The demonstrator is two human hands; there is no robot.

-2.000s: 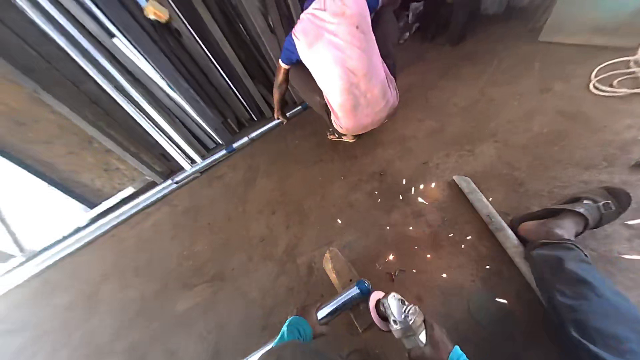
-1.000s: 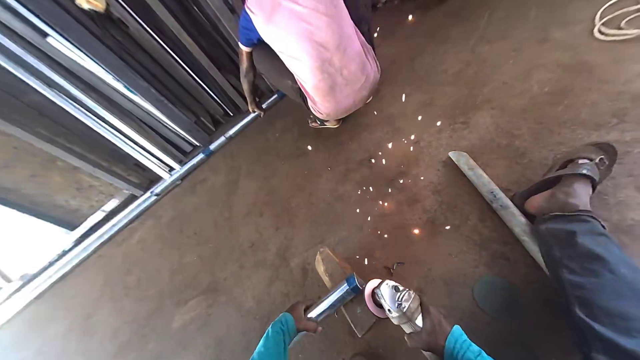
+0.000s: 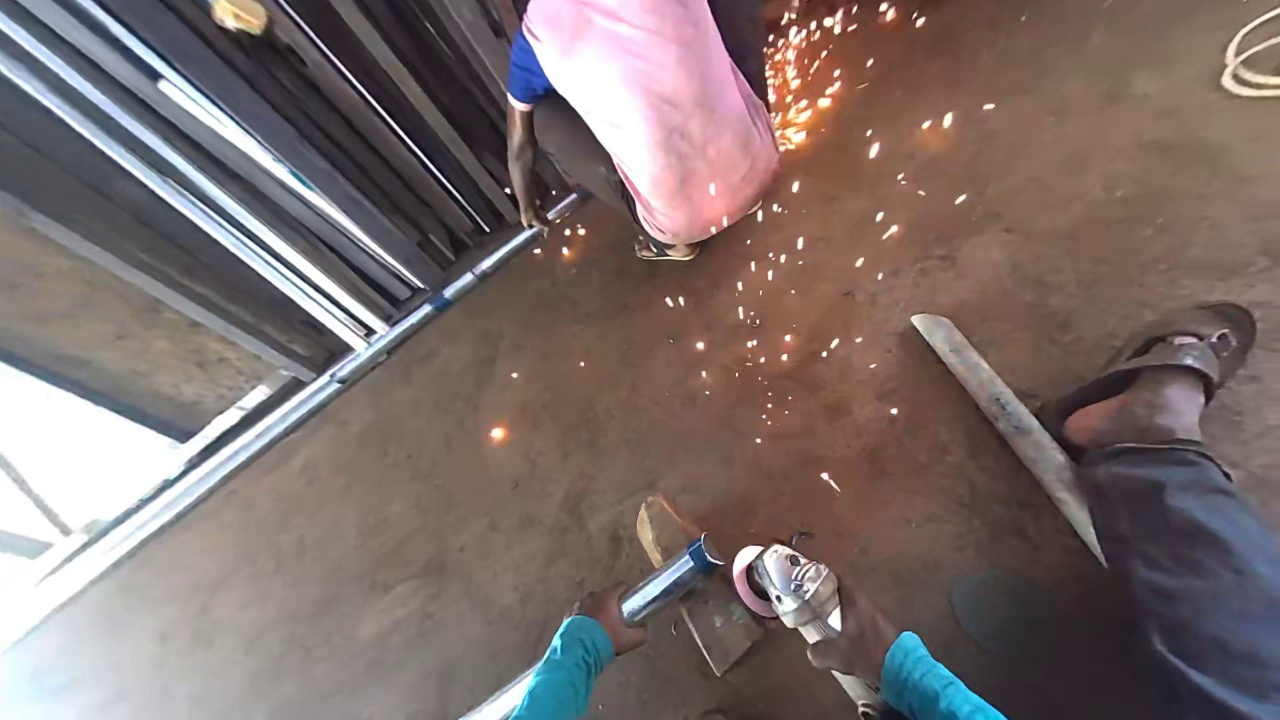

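My left hand grips a shiny round metal pipe, whose notched far end bears a blue band. The pipe also shows below my left sleeve. In my right hand is an angle grinder with a pinkish disc. Its disc faces the pipe's end with a small gap between them. Under the pipe lies a piece of wood on the floor. Orange sparks are scattered over the floor and in the air ahead.
A person in a pink top squats ahead, one hand at a long metal pipe along the stacked metal bars. A flat metal strip lies beside a sandalled foot at right. Coiled rope is at upper right.
The sparks have become more numerous and reach farther, around the squatting person. Compared with two seconds ago, my left hand and more of the pipe are in view.
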